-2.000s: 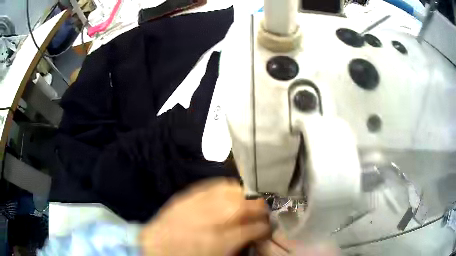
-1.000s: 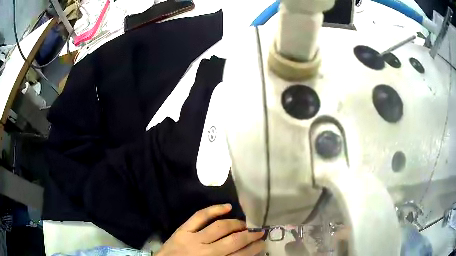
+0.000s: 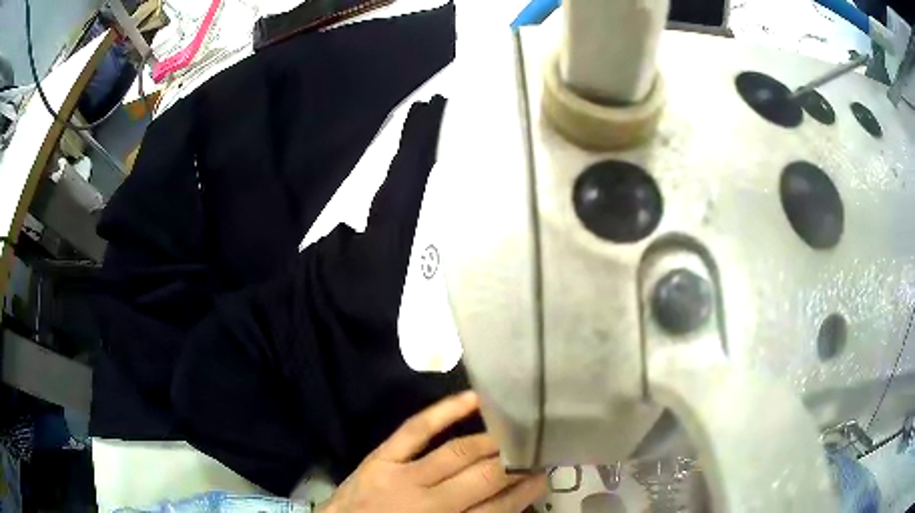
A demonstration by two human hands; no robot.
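The dark garment cloth lies left of the white sewing machine head, with folds in its lower part. My left hand lies palm down at the bottom centre, on the cloth's lower right edge, fingers a little apart. Its fingertips reach the lower corner of the head and are partly hidden there. The white curved take-up lever cover hides the needle area. Small metal parts show under the head. A blue sleeve shows at the lower right, but I cannot make out my right hand.
A flat dark case lies behind the cloth, with a pink strip and papers to its left. A wooden-edged table stands at the far left. A white post rises from the head. A blue edge shows behind it.
My left hand has gone from a bent, blurred pose by the needle area to flat with fingers apart. A blurred part of my right hand has gone from sight. The head looks larger.
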